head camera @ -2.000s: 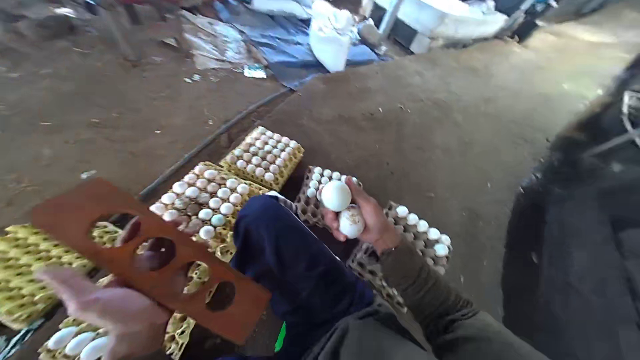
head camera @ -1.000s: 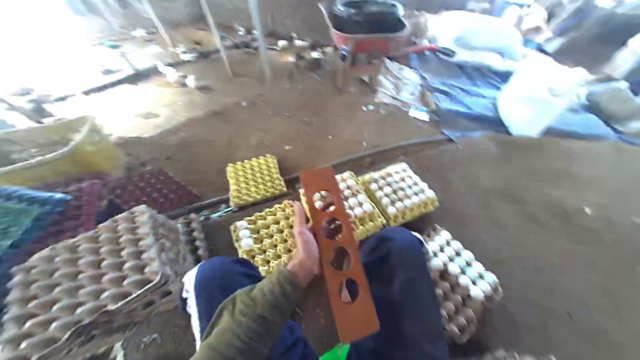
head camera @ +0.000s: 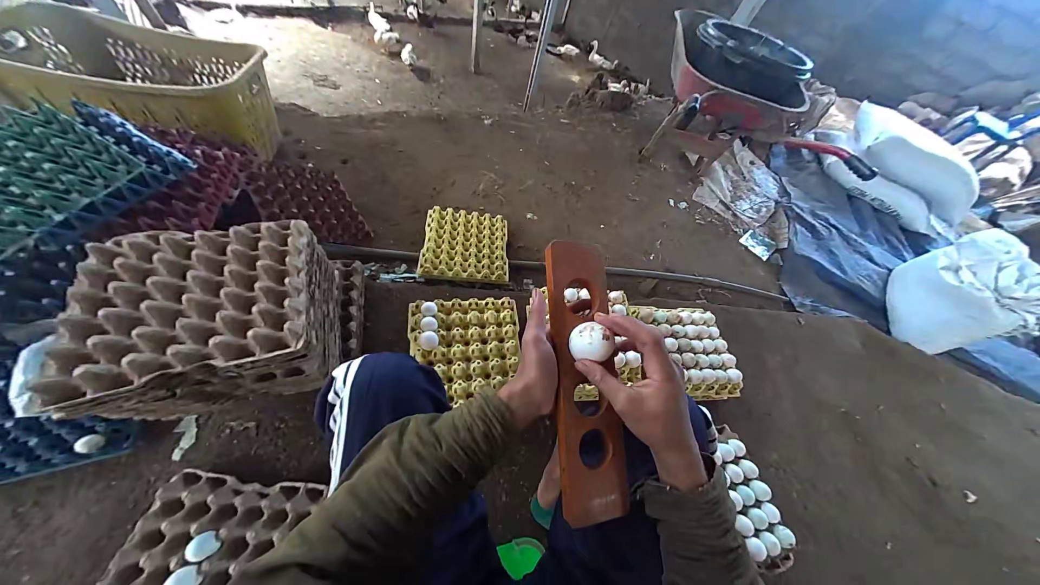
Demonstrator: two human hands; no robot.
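My left hand (head camera: 532,370) grips the far edge of a reddish-brown board with round holes (head camera: 597,483), held upright above my knees. Between the thumb and fingers of my right hand (head camera: 650,390) is a white egg with brown smudges (head camera: 591,341), at one of the board's middle holes. Behind the board are yellow trays filled with eggs (head camera: 705,349). Left of it lies a yellow egg tray (head camera: 475,345) with a few white eggs in one column. A grey-brown tray of white eggs (head camera: 756,500) sits beside my right leg.
Stacked cardboard egg trays (head camera: 195,301) stand at left, near green plastic trays (head camera: 65,171) and a yellow crate (head camera: 162,81). An unfilled yellow tray (head camera: 465,244) lies ahead by a hose (head camera: 691,280). Farther off are ducks (head camera: 382,28), a wheelbarrow (head camera: 747,110) and white sacks (head camera: 959,288). A cardboard tray (head camera: 203,520) is at lower left.
Two seconds ago my right hand held two eggs off to the right; it now holds one against the board. My left hand keeps the board, now over my knees. The view has swung left.
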